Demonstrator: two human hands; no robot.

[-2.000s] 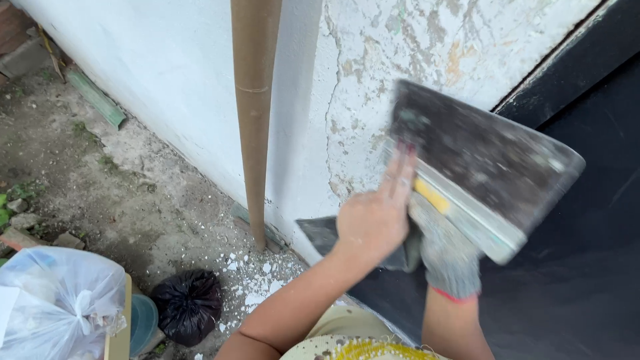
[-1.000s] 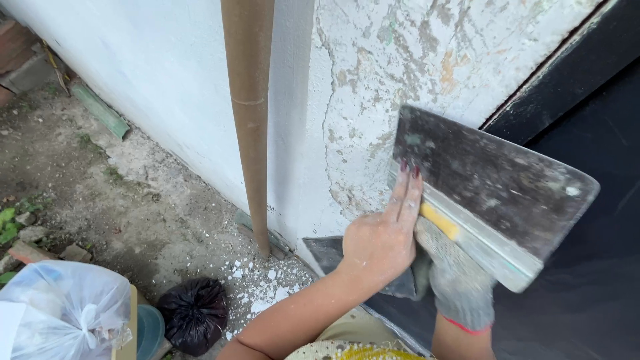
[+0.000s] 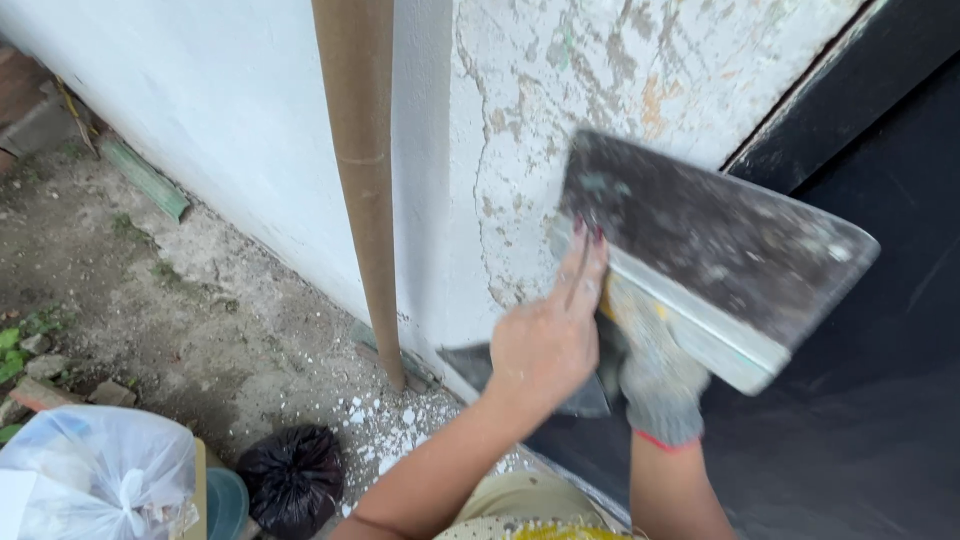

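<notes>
My right hand [image 3: 660, 367], in a grey knit glove with a red cuff, grips the handle of a wide steel putty knife [image 3: 712, 232]. Its dark, scuffed blade is tilted in front of the wall and the black door. My bare left hand [image 3: 547, 337] has two fingers stretched against the blade's left end, the others curled; it does not grip the tool. Behind the blade, the patchy white wall [image 3: 555, 90] shows flaked paint and a long crack. Whether the blade's edge touches the wall cannot be told.
A brown pole [image 3: 356, 157] leans by the wall corner. Paint chips [image 3: 390, 435] lie on the ground near a black plastic bag [image 3: 292, 476]. A tied white plastic bag [image 3: 97, 472] and a teal bucket [image 3: 225, 502] are at the lower left. A black door frame [image 3: 832, 105] borders the wall.
My hands and the putty knife keep nearly the same place and hold as before. The view has shifted slightly.
</notes>
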